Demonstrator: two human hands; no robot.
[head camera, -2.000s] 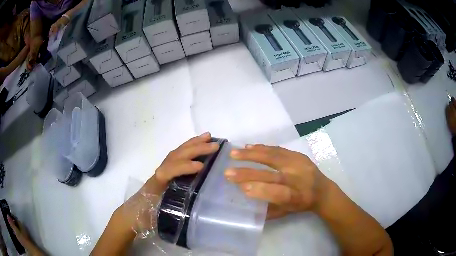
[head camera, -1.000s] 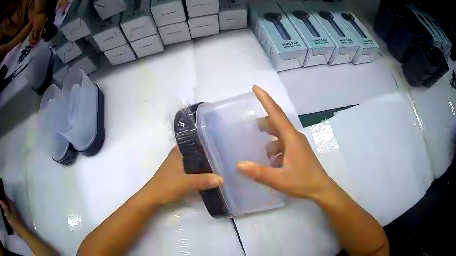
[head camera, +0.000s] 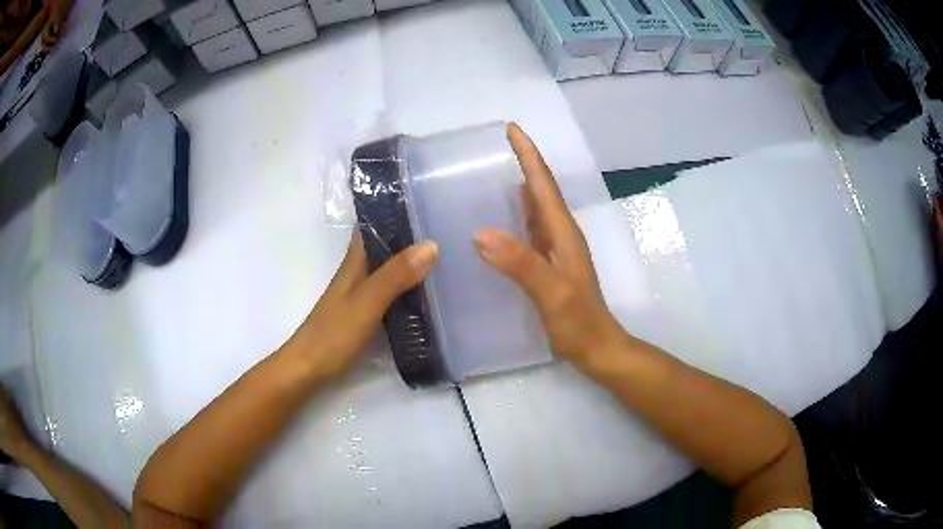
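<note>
A frosted translucent tank (head camera: 476, 300) lies sideways in front of me, joined to a black base (head camera: 408, 331) on its left side. Clear plastic film (head camera: 377, 178) shows on the upper part of the base. My left hand (head camera: 357, 294) holds the base, its thumb across the seam onto the tank and its fingers hidden behind the base. My right hand (head camera: 558, 274) holds the tank, thumb on its upper face and fingers at its right end.
Two tank-and-base units (head camera: 145, 191) stand at left. Grey-white boxes (head camera: 279, 26) and pale teal boxes (head camera: 579, 52) stand at the back. Black shells (head camera: 869, 98) are at far right. Another person's arm (head camera: 52, 470) shows at lower left. The white sheet (head camera: 765, 279) has a green gap (head camera: 662, 178).
The held unit has moved up and turned more upright in view. My left hand has shifted from over the base to its lower left side. The boxes and standing units sit higher in view.
</note>
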